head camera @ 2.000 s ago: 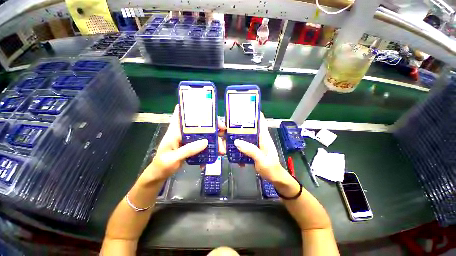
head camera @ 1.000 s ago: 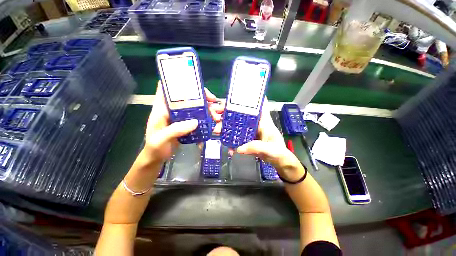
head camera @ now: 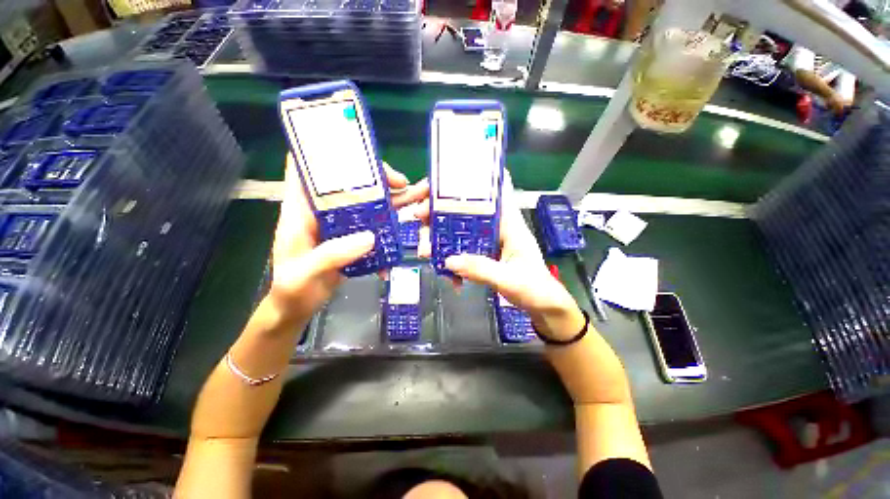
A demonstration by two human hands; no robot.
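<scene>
My left hand point(head camera: 317, 244) holds a blue keypad phone point(head camera: 337, 156) with a lit white screen, tilted to the left, thumb on its keys. My right hand point(head camera: 503, 263) holds a second blue keypad phone point(head camera: 466, 161), lit white and nearly upright, thumb on the lower keys. The phones are apart. Below them lies a clear blister tray point(head camera: 454, 322), partly hidden by my hands. A blue phone point(head camera: 404, 302) lies in its middle, and another phone point(head camera: 514, 324) at the right is partly covered by my right hand.
A tall loaded tray stack point(head camera: 127, 234) stands left, a ridged clear stack point(head camera: 829, 263) right. Right of the tray lie a separate blue phone point(head camera: 559, 226), a thin dark tool point(head camera: 591, 287), white slips point(head camera: 627, 281) and a smartphone point(head camera: 675, 338). Behind are the green conveyor point(head camera: 371, 136) and another tray stack point(head camera: 327, 41).
Both phones were side by side and upright; the left phone has moved left and tilted. The right phone tilted right, then came back nearly upright. The camera view has dipped.
</scene>
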